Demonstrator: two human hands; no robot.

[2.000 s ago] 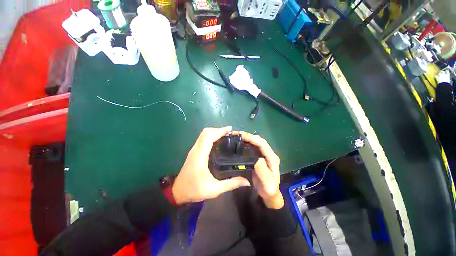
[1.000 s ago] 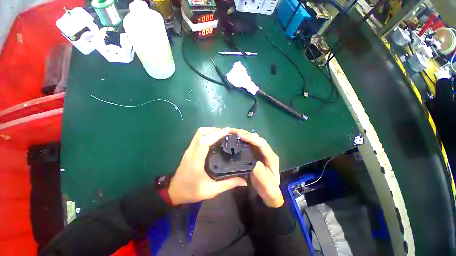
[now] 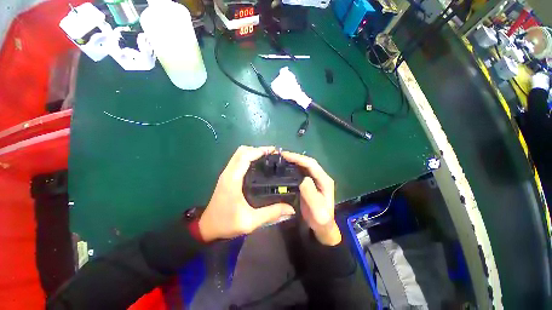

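Note:
A black power adapter housing [image 3: 272, 175] is held between both hands above the front edge of the green mat. Its two plug pins point up and away from me. A gap along its near side shows a yellow part inside. My left hand [image 3: 233, 203] grips the left side, with the thumb under the near edge. My right hand [image 3: 318, 203] grips the right side, with the thumb at the near right corner. The undersides of the housing and the far fingers are partly hidden.
On the green mat [image 3: 157, 175] lie a black rod tool with a white end [image 3: 290, 91], a silver stick [image 3: 283, 57], a thin wire [image 3: 160, 123] and a black cable [image 3: 368, 91]. A squeeze bottle [image 3: 175, 51] stands back left. A blue bin [image 3: 361, 254] is below right.
Since one second ago the housing has tilted, so its near side with the yellow part shows again. Both hands still hold it. The whole view has shifted slightly.

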